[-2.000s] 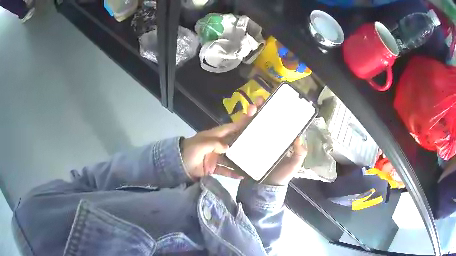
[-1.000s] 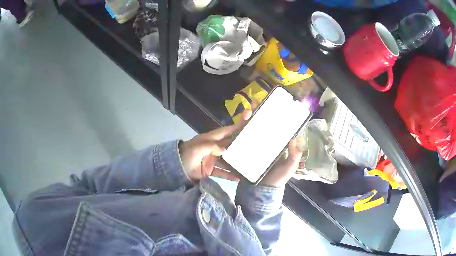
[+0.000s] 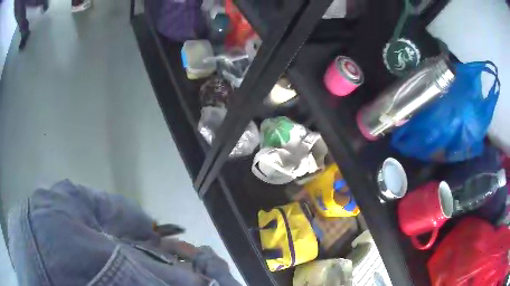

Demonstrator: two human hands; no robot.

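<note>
A blurred hand, which looks like my right hand (image 3: 179, 247), is low left of centre between the denim sleeves. It is closed around a thin dark object (image 3: 169, 229) that looks like the smartphone seen nearly edge-on, with its screen hidden. My left hand cannot be made out; its sleeve (image 3: 100, 215) hides that area. On the rack, the red mug (image 3: 419, 209) stands beside the round silver-rimmed lid (image 3: 393, 179). The steel thermos (image 3: 408, 98) lies uncapped with its threaded neck up and right. Its pink cap (image 3: 343, 76) is separate, to its left.
A black rack post (image 3: 251, 89) crosses the view. The upper shelf holds a blue bag (image 3: 453, 120), red bag (image 3: 472, 254), clear bottle (image 3: 478, 192) and a green-and-white round logo (image 3: 401, 56). Below are a yellow bag (image 3: 288, 236) and white bag (image 3: 288, 159). A person's legs (image 3: 21, 19) show top left.
The view has swung, bringing the thermos, pink cap and blue bag into sight. My hands and the phone have moved from over the lower shelf down and left, close to my body.
</note>
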